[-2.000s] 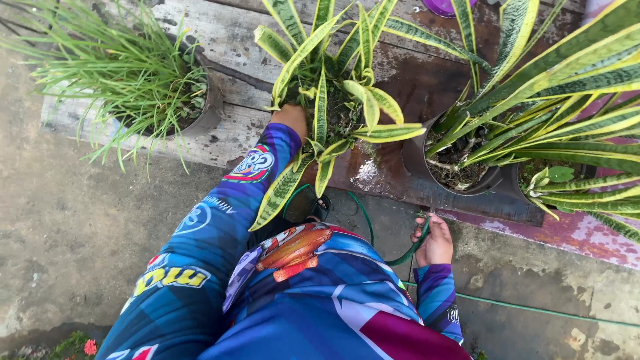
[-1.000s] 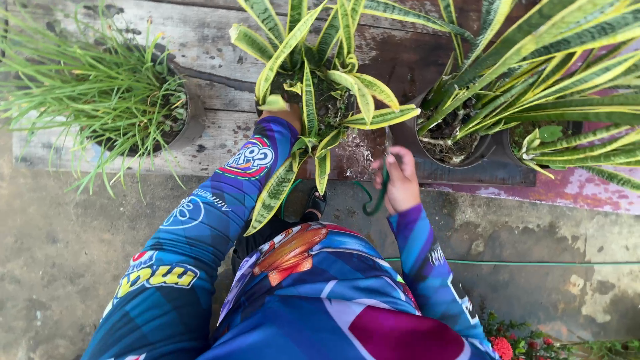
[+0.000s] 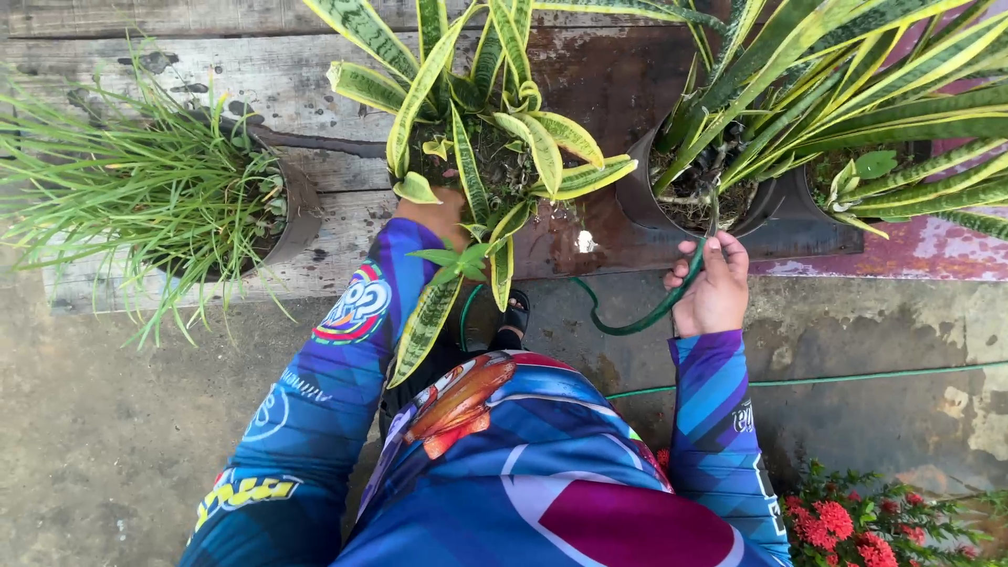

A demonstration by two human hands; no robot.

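My right hand [image 3: 713, 287] is closed around the end of a green garden hose [image 3: 642, 321], its tip at the near rim of a brown pot [image 3: 642, 185] with a tall variegated snake plant [image 3: 756, 94]. A thin stream seems to leave the hose, though this is hard to make out. My left hand [image 3: 437, 213] is at the left side of the middle potted snake plant [image 3: 468, 165]; leaves and the sleeve hide most of its fingers, so its grip cannot be told.
Left on the weathered wooden planks [image 3: 346, 177] stands a pot [image 3: 295, 213] of grassy green plants [image 3: 142, 181]. Another snake plant pot [image 3: 823, 185] is at right. The hose also crosses the concrete floor [image 3: 874, 417]. Red flowers [image 3: 827, 520] grow at lower right.
My right hand has moved with the hose from beside the middle plant, where it was a second ago, rightward to the right pot's rim. My left hand remains at the middle plant.
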